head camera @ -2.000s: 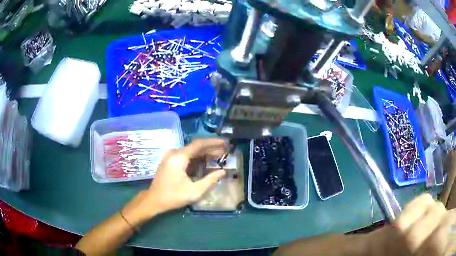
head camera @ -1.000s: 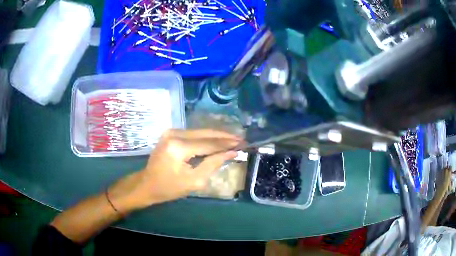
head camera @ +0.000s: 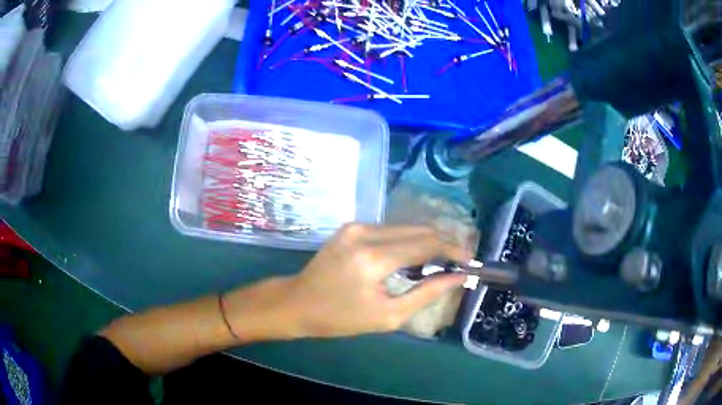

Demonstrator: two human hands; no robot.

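My left hand [head camera: 380,281] is at the press fixture, thumb and fingers closed around a small dark and silver piece [head camera: 431,270] beside the tip of the metal ram [head camera: 499,274]. The fingers partly hide the piece. The teal press [head camera: 606,210] fills the right side, above its worn tan base [head camera: 431,316]. A clear tub of red-and-white sticks [head camera: 261,182] is left of the press. A clear tub of black rings [head camera: 507,320] is right of the base, partly covered by the press. My right hand is not in view.
A blue tray [head camera: 459,87] with jumbled sticks is behind the left tub. A frosted white tub [head camera: 150,59] and stacked clear boxes [head camera: 28,119] are on the left. The green table [head camera: 142,253] has a curved front edge.
The view has swung, and the press now shows from its side. The right hand and the lever it held have left the view. My left hand stays at the fixture.
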